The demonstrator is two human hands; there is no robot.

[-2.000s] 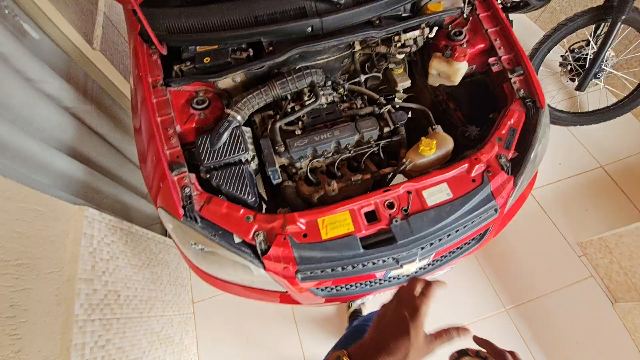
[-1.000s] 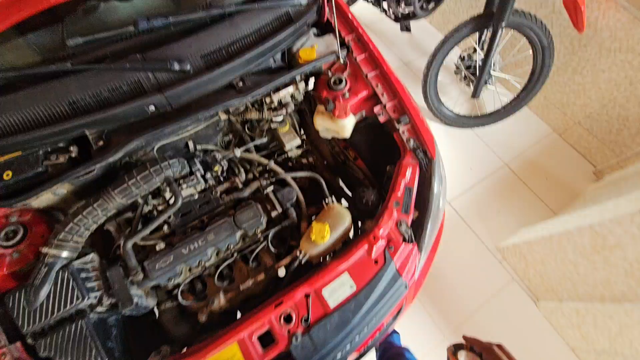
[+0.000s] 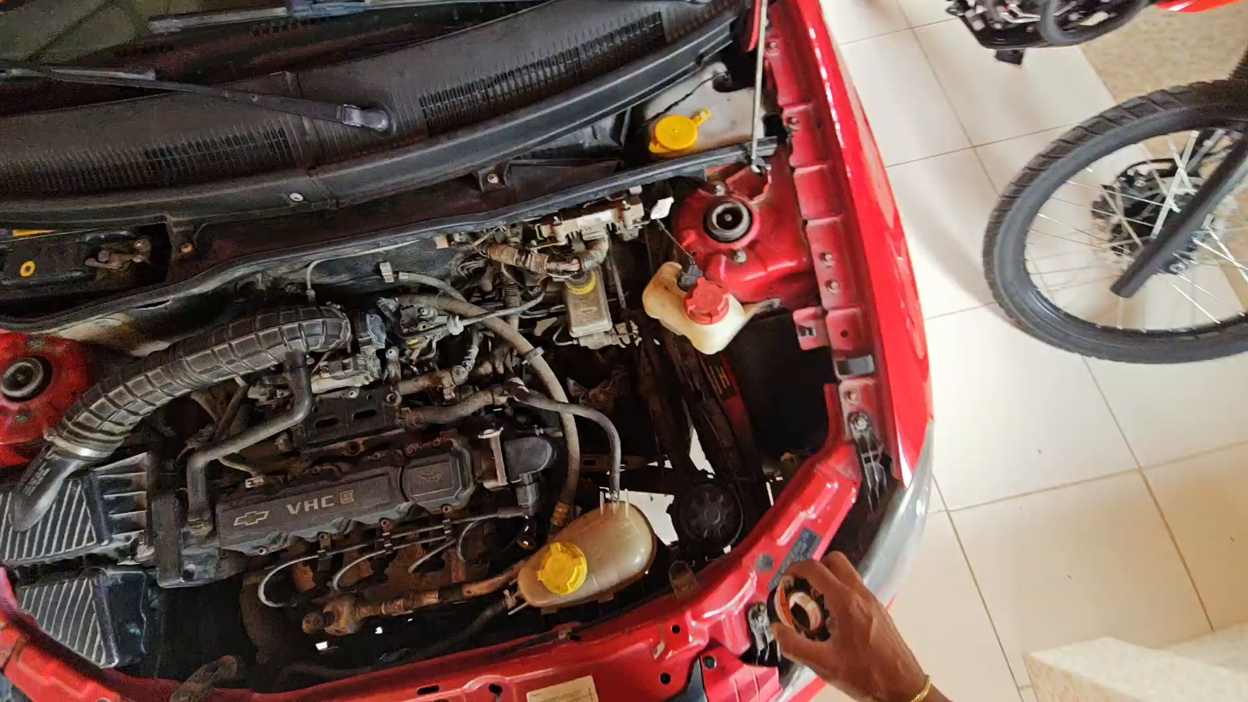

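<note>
My right hand (image 3: 843, 629) comes in from the lower right, a thin gold-coloured bracelet at its wrist. Its thumb and fingers curl around a small round item with an orange rim (image 3: 799, 609); its exact kind cannot be told. Hand and item are over the front corner of the red car body, by the headlight (image 3: 902, 531). To their left lies the coolant expansion tank (image 3: 614, 546) with its yellow cap (image 3: 562, 568). Farther left is the engine's black cover (image 3: 312, 507). My left hand is out of view.
Behind the engine are a reservoir with a red cap (image 3: 707, 302), a yellow filler cap (image 3: 675, 134) and a wiper arm (image 3: 244, 93). A thin metal rod (image 3: 760, 88) rises at the fender. A spoked motorcycle wheel (image 3: 1033, 234) stands on the tiled floor (image 3: 1033, 429) at right.
Two seconds ago both hands were low in front of the grille; now only the right one shows, at the front corner of the engine bay. The view has moved closer to the engine.
</note>
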